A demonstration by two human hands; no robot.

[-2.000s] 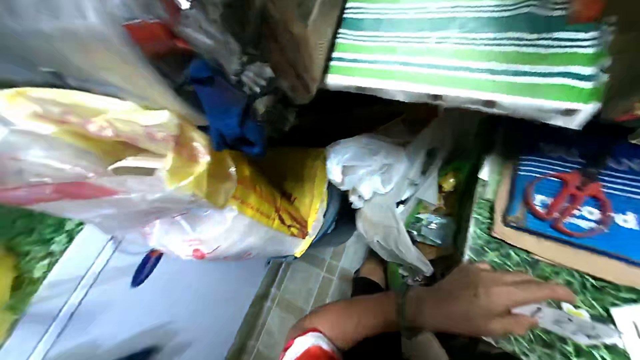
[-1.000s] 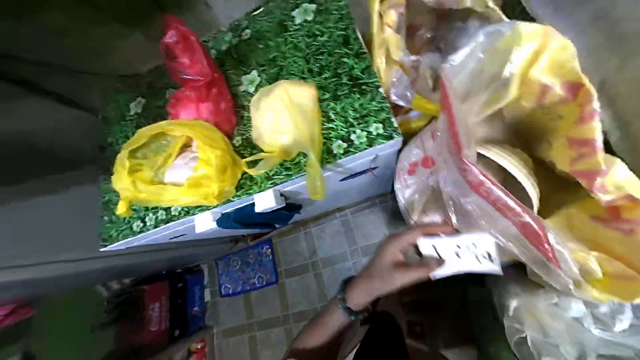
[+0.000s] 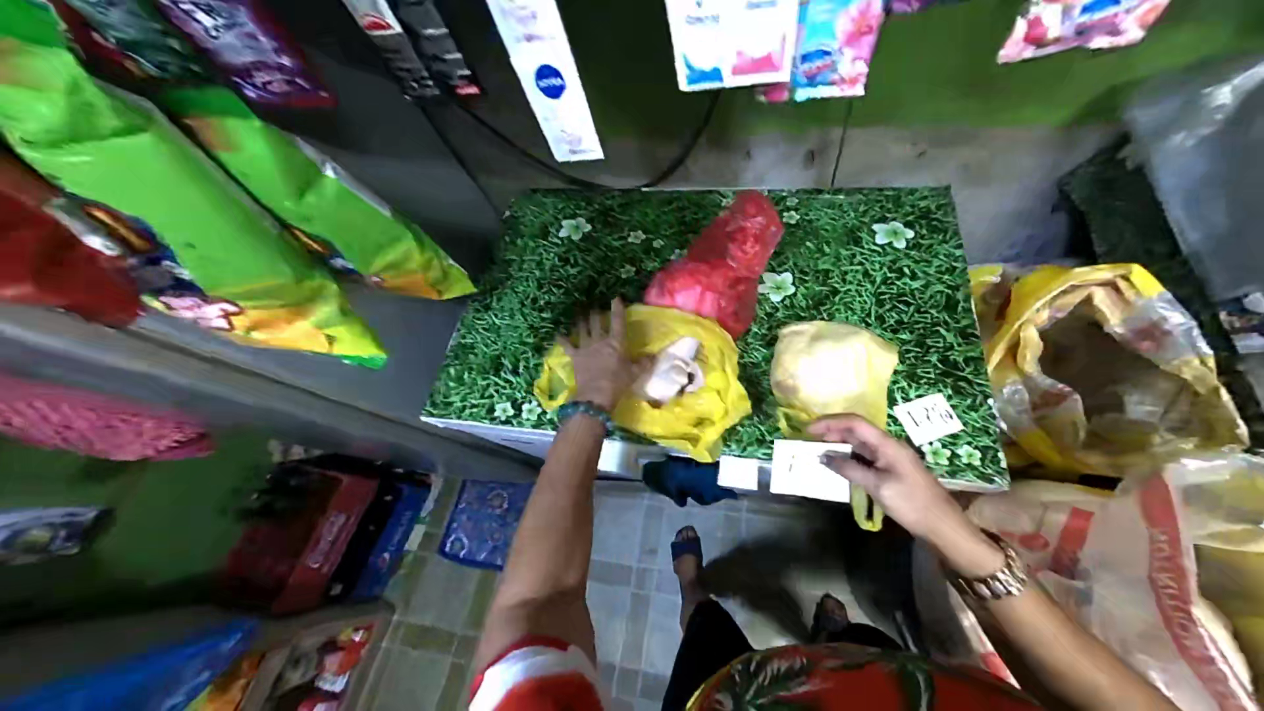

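Observation:
My left hand rests with spread fingers on the left part of an open yellow plastic bag, which has a pale item inside. My right hand holds a white paper slip at the front edge of the grass-patterned tabletop. Behind the open bag lies a red plastic bag. A tied yellow bag sits just beyond my right hand. A second paper slip with handwriting lies to its right.
Green snack packets hang at the left, and sachet strips hang at the back. Large open plastic bags stand right of the table. Below its front edge is a tiled floor with a blue mat.
The view has swung round to face the table. My left hand now touches the open yellow bag. One slip lies on the tabletop, while my right hand holds another.

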